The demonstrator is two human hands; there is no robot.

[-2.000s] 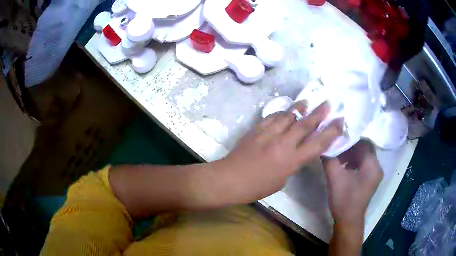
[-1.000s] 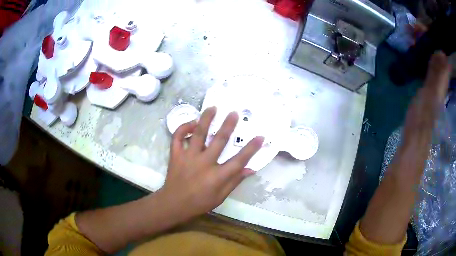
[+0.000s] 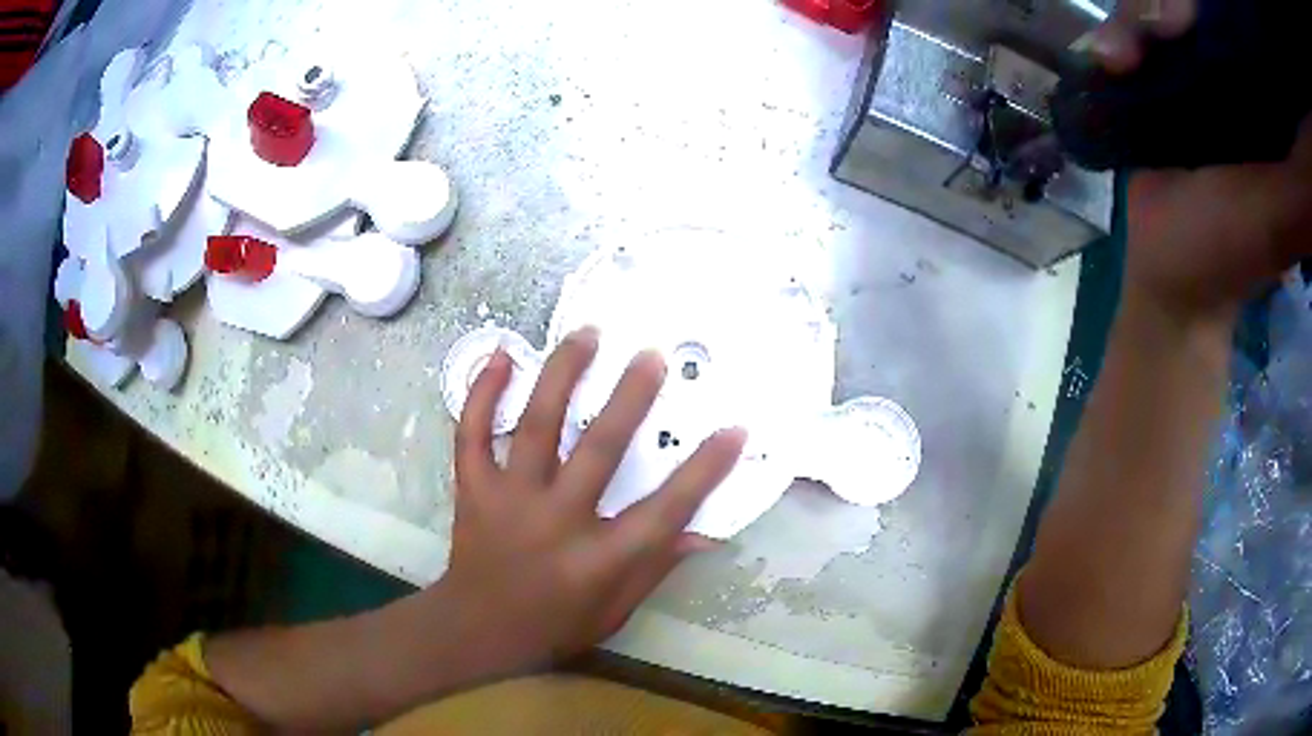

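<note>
A white plastic housing (image 3: pixel 770 352) lies flat on the worn whitish board with its hollow side up. Small dark holes show near its middle, and a round lobe sits at each side. My left hand (image 3: pixel 561 503) lies on its lower left part with the fingers spread. My right hand (image 3: pixel 1209 216) is at the upper right, wrapped around a thick black electric screwdriver (image 3: pixel 1201 94). The tool's front end is at the open mechanism of the silver screw feeder (image 3: pixel 921 122); its bit cannot be made out clearly.
Several white housings with red blocks (image 3: pixel 324 158) are stacked at the board's upper left. A red piece (image 3: pixel 832 12) shows at the top edge. Clear crinkled plastic (image 3: pixel 1259 575) lies at the lower right. Whitish sheet material (image 3: pixel 36 187) hangs at the far left. The board's front edge (image 3: pixel 806 690) faces me.
The housing was turned hollow side up and laid flat. My right hand let go of it, moved to the upper right and took hold of the screwdriver. My left hand stays on the housing.
</note>
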